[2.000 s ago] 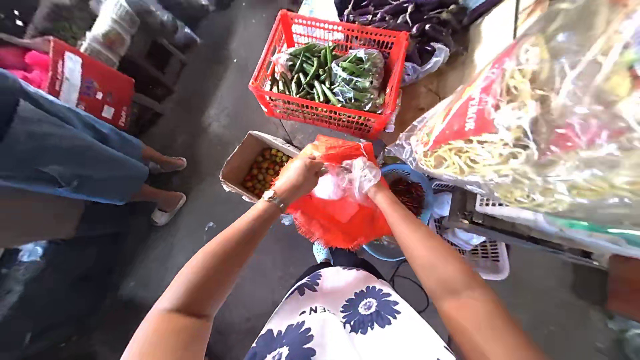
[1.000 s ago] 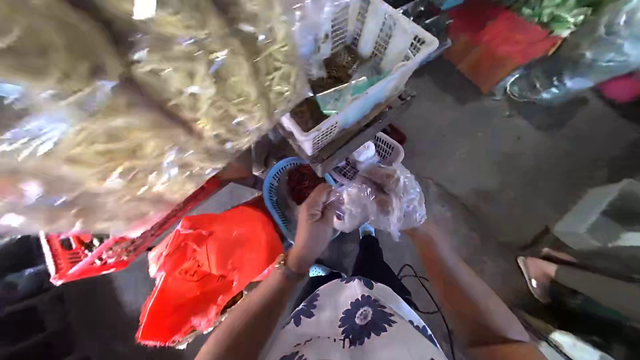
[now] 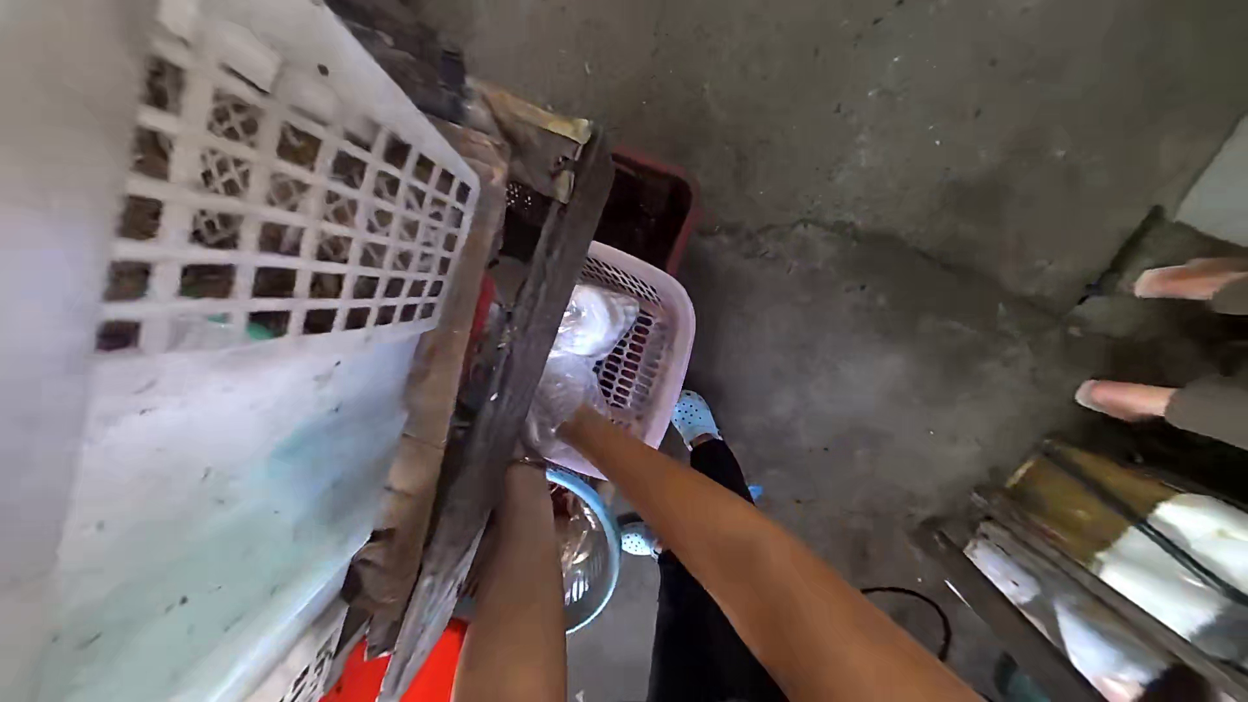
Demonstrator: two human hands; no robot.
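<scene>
My two forearms reach down beside the stall's wooden edge into a pale pink plastic basket (image 3: 673,322). My right hand (image 3: 583,424) is at a clear plastic bag (image 3: 565,385) inside it; its fingers are mostly hidden by the plastic and the wrist. My left hand (image 3: 526,468) goes under the wooden edge, with its fingers out of sight. Another bundle of clear plastic bags (image 3: 595,320) lies farther up in the basket. Just below the basket is a blue round basket (image 3: 611,551) with clear plastic and something reddish in it.
A wooden beam (image 3: 517,361) runs along the stall, close over my hands. Above it stands a white plastic crate (image 3: 292,224). A dark red crate (image 3: 682,190) is behind the pink basket. Red material (image 3: 434,668) lies low at left. Another person's feet (image 3: 1131,398) are at right.
The view has swung toward the pink basket. My hands have moved from in front of my body, where they held clear plastic, down to that basket. The red net bag, held two seconds ago, was put down.
</scene>
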